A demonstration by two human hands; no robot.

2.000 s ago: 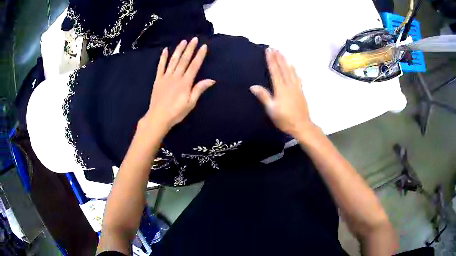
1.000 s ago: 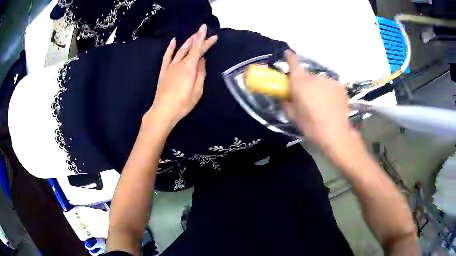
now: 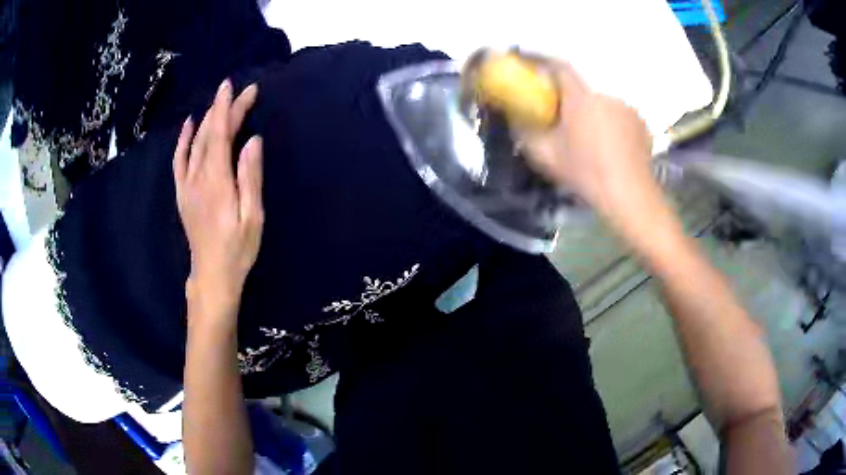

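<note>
The black embroidered garment (image 3: 325,176) lies over the white padded board, with a pale scalloped edge at its left and pale flowers along its near side. My left hand (image 3: 221,190) lies flat on the garment, fingers slightly apart, holding nothing. My right hand (image 3: 589,134) grips the yellow handle of the steam iron (image 3: 431,139). The iron points left over the garment's right part and is blurred. I cannot tell whether its sole touches the cloth.
The white ironing board (image 3: 640,46) extends behind the iron. A blurred whitish hose (image 3: 761,181) and a yellowish cord (image 3: 722,65) run from the iron's rear. A blue tray (image 3: 696,11) shows at the top edge. Blue frame parts (image 3: 139,434) are below left.
My right hand has taken the iron from the blue tray area and brought it onto the garment's right part. In view, my left hand and the garment have shifted left.
</note>
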